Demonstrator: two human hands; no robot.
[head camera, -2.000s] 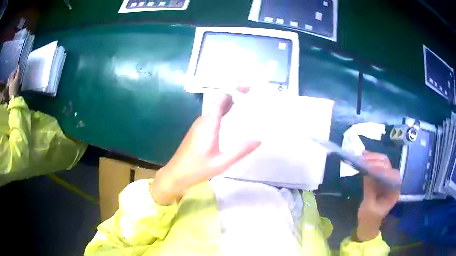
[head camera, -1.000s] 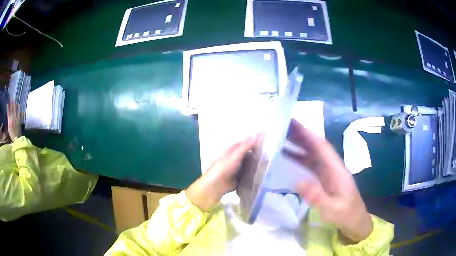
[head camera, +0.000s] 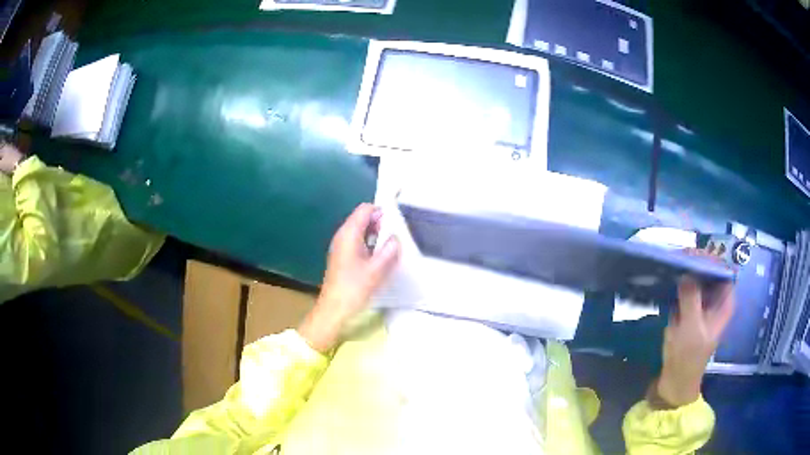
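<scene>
A dark grey tablet (head camera: 551, 253), blurred and tilted, is above the white sheets (head camera: 497, 298) in front of me. My right hand (head camera: 697, 307) grips its right end, with the thumb and fingers on its edge. My left hand (head camera: 360, 267) is at the left edge of the white sheets, beside the tablet's left end, with thumb and forefinger close together; whether it pinches a sheet or film there cannot be told. Another tablet (head camera: 453, 98) lies screen up on a white sheet just beyond, washed out by glare.
Further tablets (head camera: 586, 40) lie on white sheets at the far side. At right are a white cloth (head camera: 635, 307), a silvery fixture (head camera: 739, 249) and stacked tablets (head camera: 782, 302). At left are a white stack (head camera: 89, 102) and a person's yellow sleeve (head camera: 67, 227). Cartons (head camera: 213, 329) stand below the edge.
The tablet, upright between both hands a second ago, is now laid over lower and stretched to the right. My right hand has moved right with it; my left hand is off its face.
</scene>
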